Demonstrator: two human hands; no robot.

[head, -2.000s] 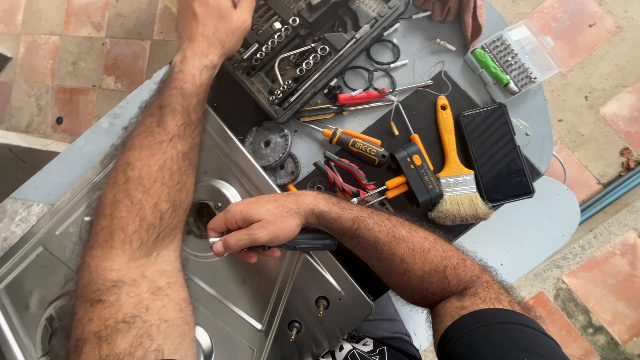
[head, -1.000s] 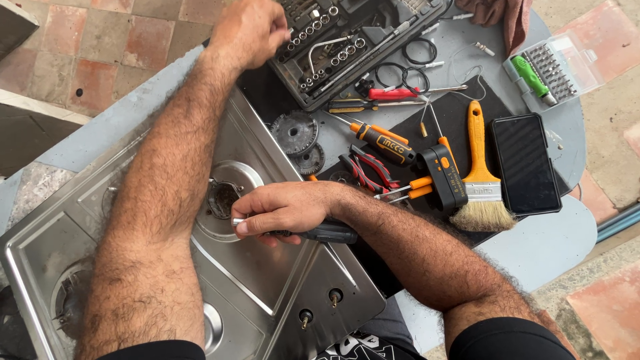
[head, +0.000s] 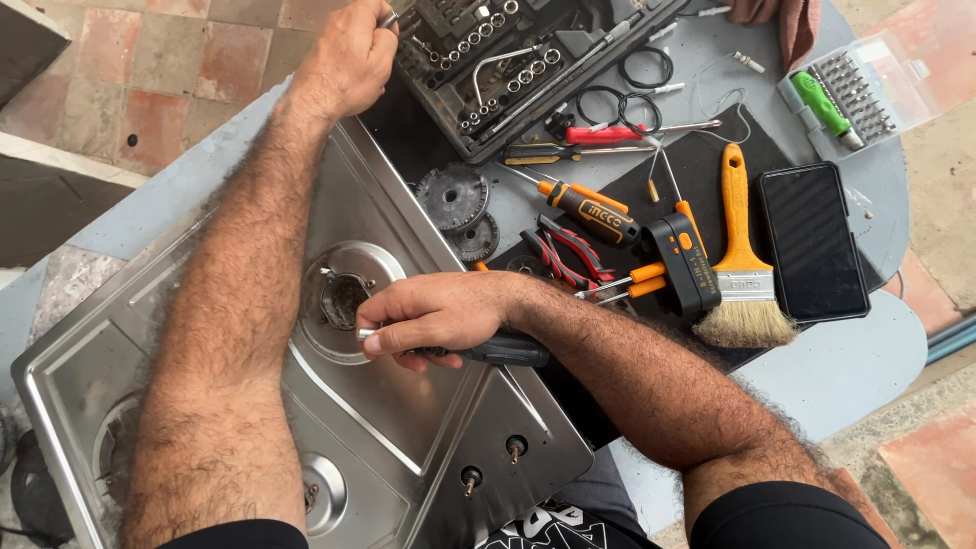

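A stainless steel gas cooktop (head: 358,427) lies under my arms, its burner opening (head: 343,301) uncovered. Just right of that opening, my right hand (head: 442,316) is closed around a ratchet handle (head: 507,349) with a black grip; a small metal socket (head: 366,334) shows between thumb and forefinger. My left hand (head: 347,61) is at the left edge of the open socket set case (head: 488,149), its fingers closed on a small metal socket (head: 387,20). Two burner heads (head: 451,198) lie beside the cooktop's edge. Two valve stems (head: 516,448) stick up from the cooktop's front corner.
Right of the cooktop lie red-handled pliers (head: 568,255), an orange screwdriver (head: 595,213), a black screwdriver holder (head: 681,263), a paintbrush (head: 738,252) and a phone (head: 814,240). A bit box (head: 862,95) sits at the table's far right. A red screwdriver (head: 610,135) lies beside the case.
A small metal socket now shows in my left hand at the case. My right hand still holds the ratchet near the burner opening.
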